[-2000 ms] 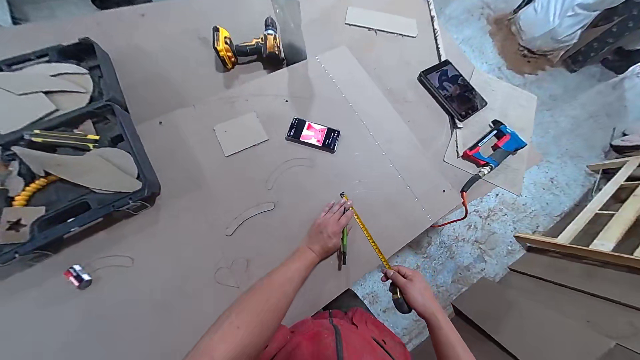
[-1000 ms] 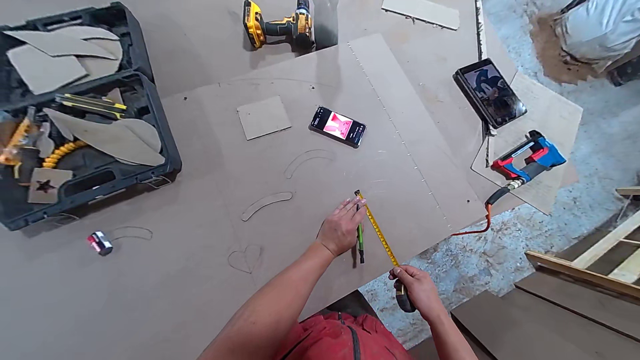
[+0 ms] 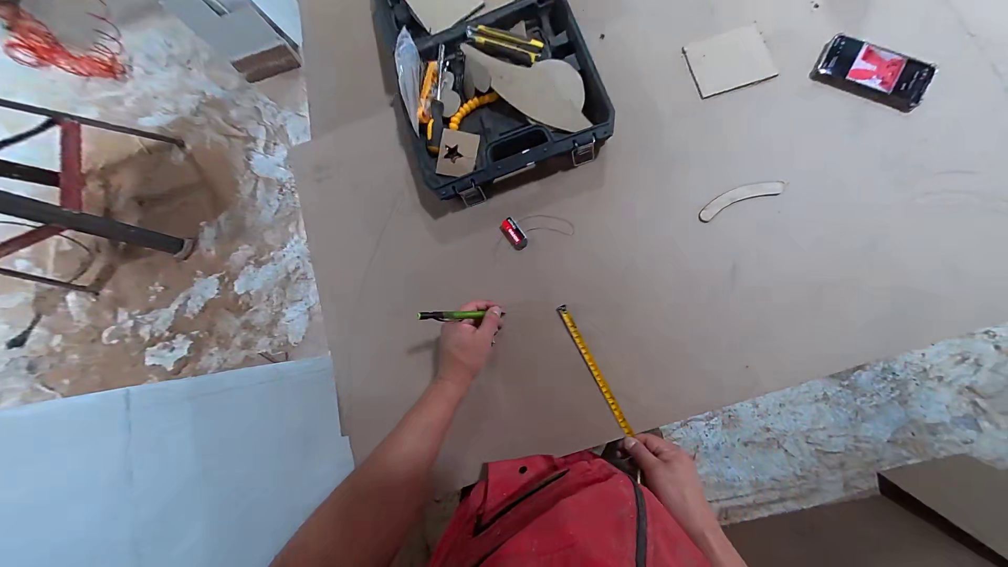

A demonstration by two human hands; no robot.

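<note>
A green and black pen or pencil is pinched in my left hand, low over the large brown board. My right hand is at the board's near edge, closed on the tape measure; its yellow blade runs from there up and left across the board, the hooked end lying free. The tape's case is hidden. Beyond my left hand lies a small red and black cylinder beside a curved line. A thin curved cut piece rests farther right.
An open black tool case with cut pieces and yellow tools stands at the back. A square piece and a lit phone lie back right. Left of the board are a metal frame, orange cord and a pale sheet.
The view has swung far left. My left hand has let go of the tape's end and now holds the green pen or pencil, which earlier lay beside that hand.
</note>
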